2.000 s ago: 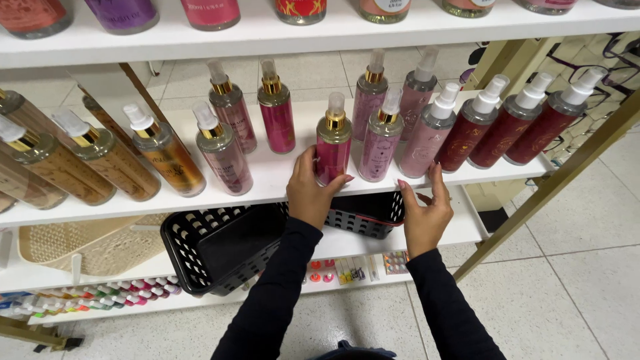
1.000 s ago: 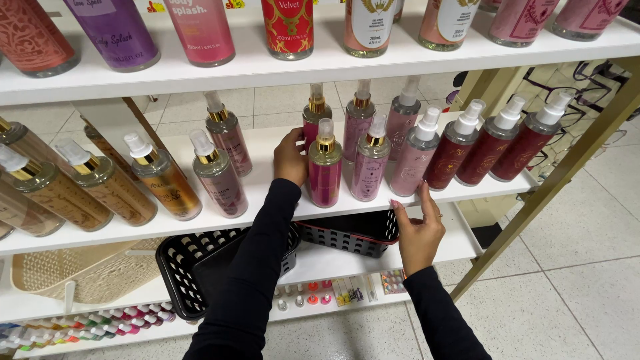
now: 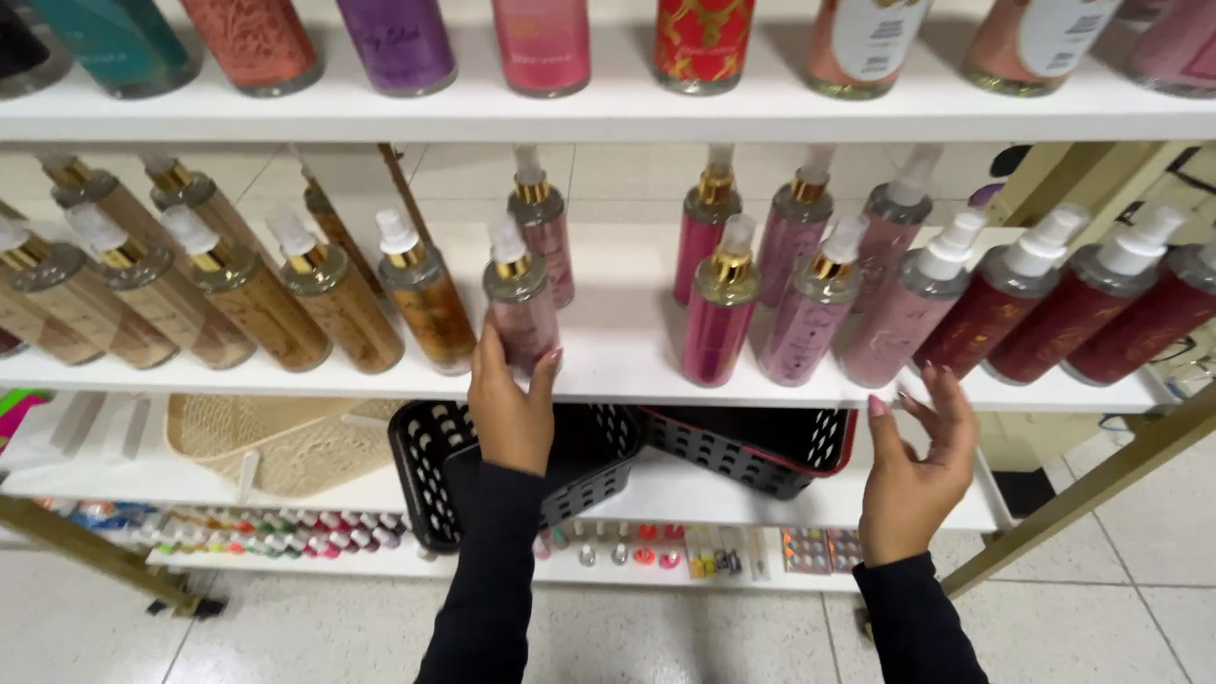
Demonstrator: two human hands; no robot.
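Observation:
My left hand (image 3: 513, 408) has its thumb and fingers around the lower part of a pale pink spray bottle (image 3: 522, 302) with a gold collar, which stands at the front of the middle shelf. Behind it is a similar pink bottle (image 3: 543, 228). My right hand (image 3: 917, 461) is at the shelf's front edge, fingers apart and holding nothing, just below a light pink bottle with a white sprayer (image 3: 902, 318). To that bottle's left stand a magenta bottle (image 3: 719, 328) and a lilac bottle (image 3: 807, 328), with more behind them.
Dark red bottles (image 3: 993, 309) stand at the right, amber ones (image 3: 347, 309) at the left. An upper shelf (image 3: 608, 119) holds colourful bottles. Below are black plastic baskets (image 3: 589, 494), a beige basket (image 3: 285, 446) and small nail polish bottles (image 3: 313, 537). A metal shelf leg (image 3: 1092, 489) slants at right.
My left hand has moved left, from beside the magenta bottle to the pale pink one. The rear magenta bottle stands farther right, behind the front one, than two seconds ago. My right hand remains near the shelf edge.

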